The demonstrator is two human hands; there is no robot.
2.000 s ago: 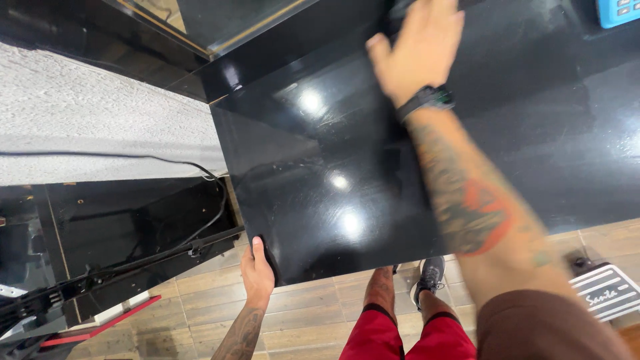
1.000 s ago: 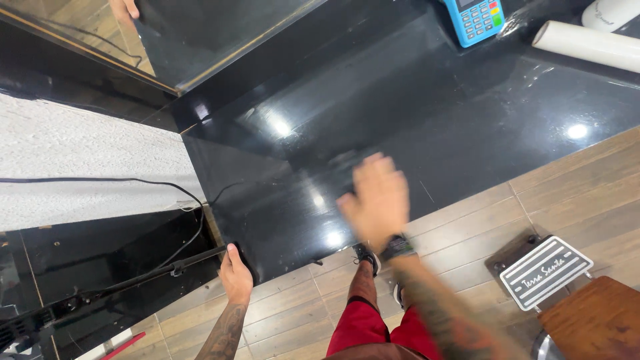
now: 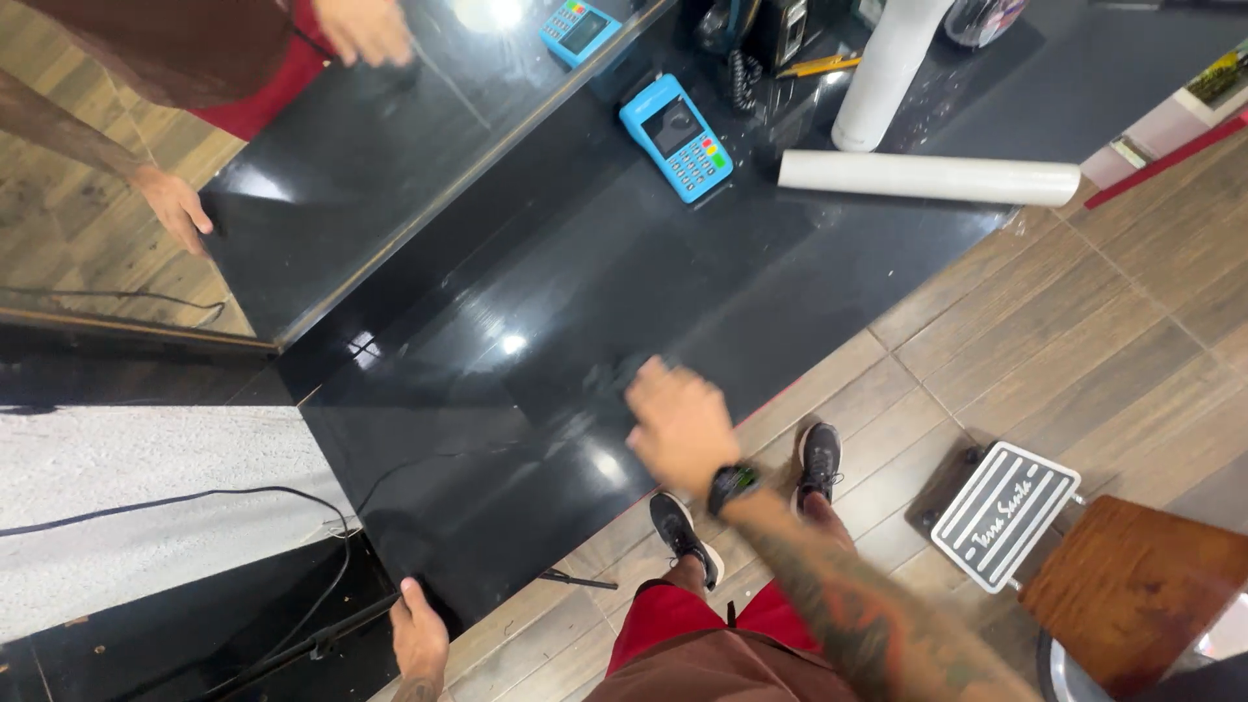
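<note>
A glossy black countertop (image 3: 585,283) spans the middle of the view, with wet-looking smears and reflections on it. My right hand (image 3: 682,419), with a dark watch on the wrist, is over the counter near its front edge. It is blurred, and whether anything lies under the palm is hidden. At the counter's lower left corner, my left hand (image 3: 421,629) rests against the edge, thumb on top and the other fingers out of sight. A mirror (image 3: 390,146) behind the counter reflects both arms.
A blue card terminal (image 3: 676,138), a white roll (image 3: 926,177), a white cylinder (image 3: 882,78) and pencils (image 3: 819,65) are on the counter's far part. Lower right are a metal footrest (image 3: 1006,517) and a brown seat (image 3: 1136,585). A black cable (image 3: 244,490) hangs at left.
My right hand has moved from the counter's far side toward its front edge, then along it to the right. My left hand stays at the corner. The view has shifted, showing more counter and mirror.
</note>
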